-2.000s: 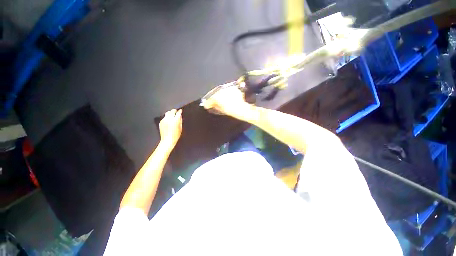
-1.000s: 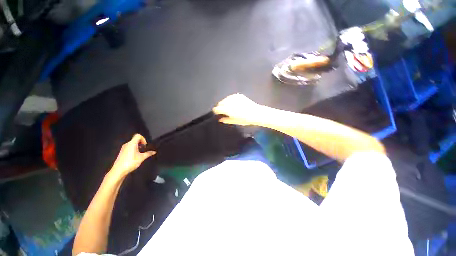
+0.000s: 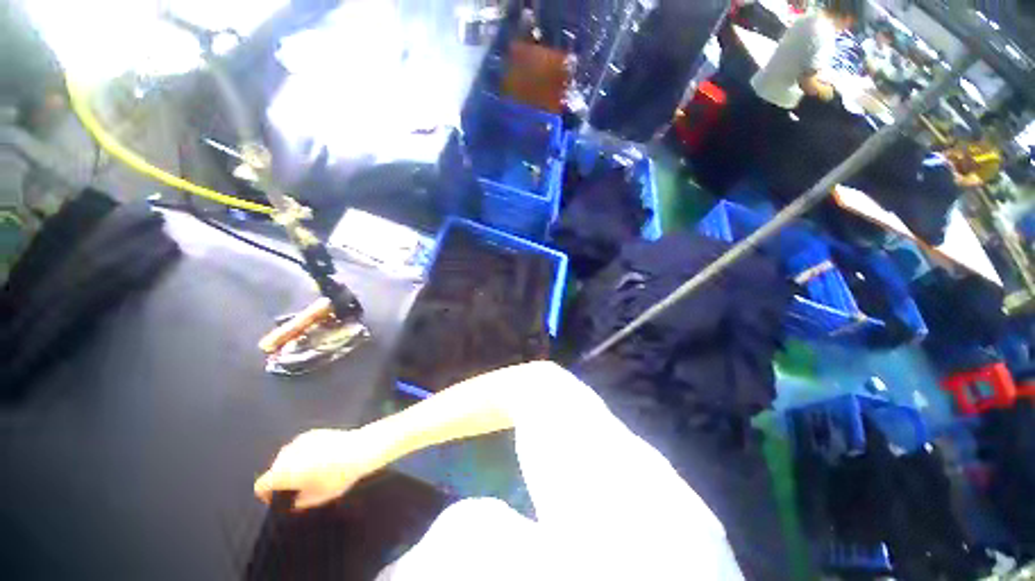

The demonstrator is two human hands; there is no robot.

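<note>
My right hand (image 3: pixel 316 468) is at the lower left of the view, its fingers closed on the top edge of a black garment (image 3: pixel 352 528). The garment hangs over the near edge of the dark grey pressing table (image 3: pixel 148 454) and is cut off by the bottom of the picture. The steam iron (image 3: pixel 314 338), with a silver soleplate and a tan handle, rests on the table beyond my right hand, not touched. My left hand is out of the picture.
A blue crate (image 3: pixel 560 297) with dark garments stands right of the iron. A large dark heap (image 3: pixel 687 312) lies beyond it, crossed by a grey pole (image 3: pixel 783 216). A yellow hose (image 3: pixel 148 167) and black cable run over the table. A person in a white top (image 3: pixel 794 66) is far right.
The view has swung to the right, bringing crates and the workshop in. My left hand has gone out of view. My right hand still holds the garment's edge; earlier it let go of the iron.
</note>
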